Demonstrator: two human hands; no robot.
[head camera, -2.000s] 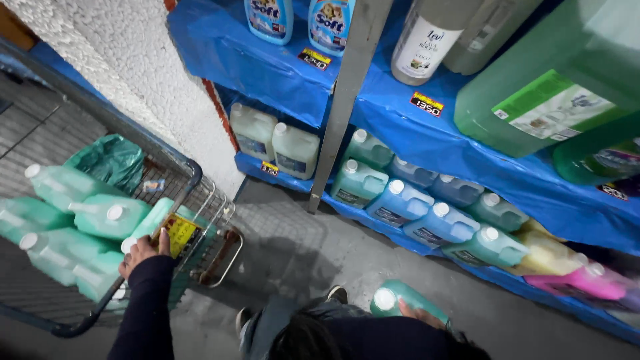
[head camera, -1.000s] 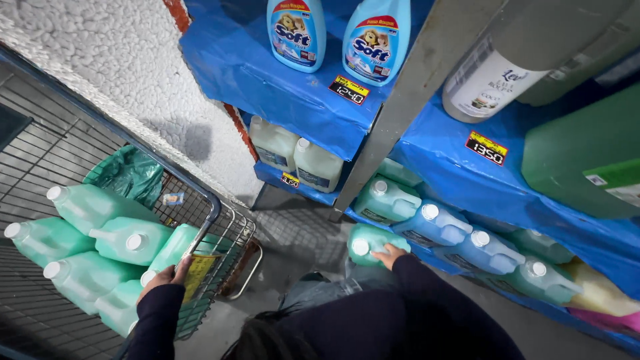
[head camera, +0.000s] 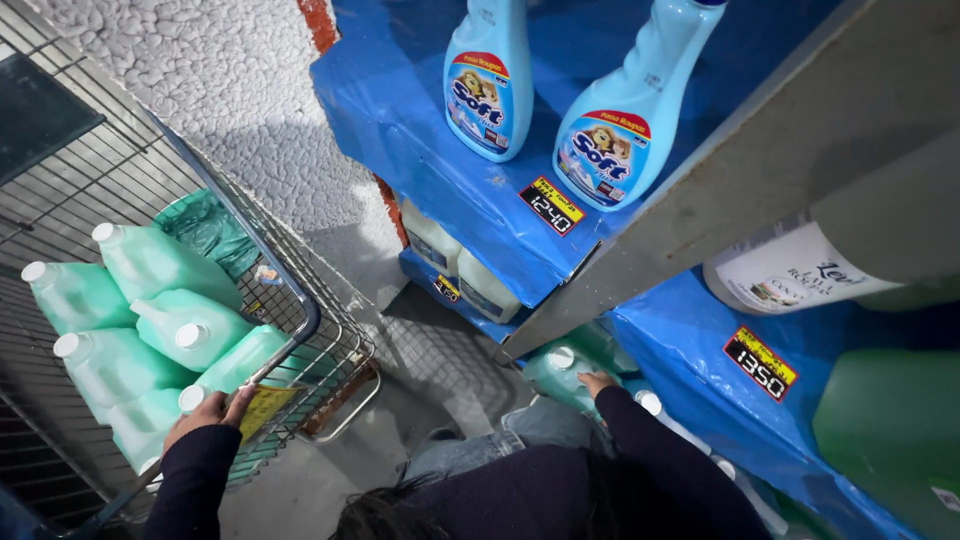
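Note:
At the left, my left hand (head camera: 210, 414) is closed around the handle bar of a wire shopping cart (head camera: 306, 300). Several green jugs with white caps, one of them a jug (head camera: 171, 266) near the middle of the load, lie in the cart beside a crumpled green plastic bag (head camera: 212, 234). On the right, my right hand (head camera: 598, 382) is on a green jug (head camera: 556, 375) at the lower shelf, below the metal post. Its fingers are partly hidden, and the jug touches or nearly touches other green jugs behind it.
Blue-covered shelves hold light-blue Soft bottles (head camera: 489, 90), a large white-labelled bottle (head camera: 802, 262) and a big green container (head camera: 892, 427). A metal post (head camera: 705, 172) slants between the shelves. Pale jugs (head camera: 480, 285) stand low beside the textured white wall (head camera: 277, 150). Grey floor (head camera: 427, 367) separates cart and shelf.
My right hand, with a green jug, has moved from low over the floor to the bottom shelf beside the post. My left hand has stayed on the cart handle. The view has shifted closer to the shelves.

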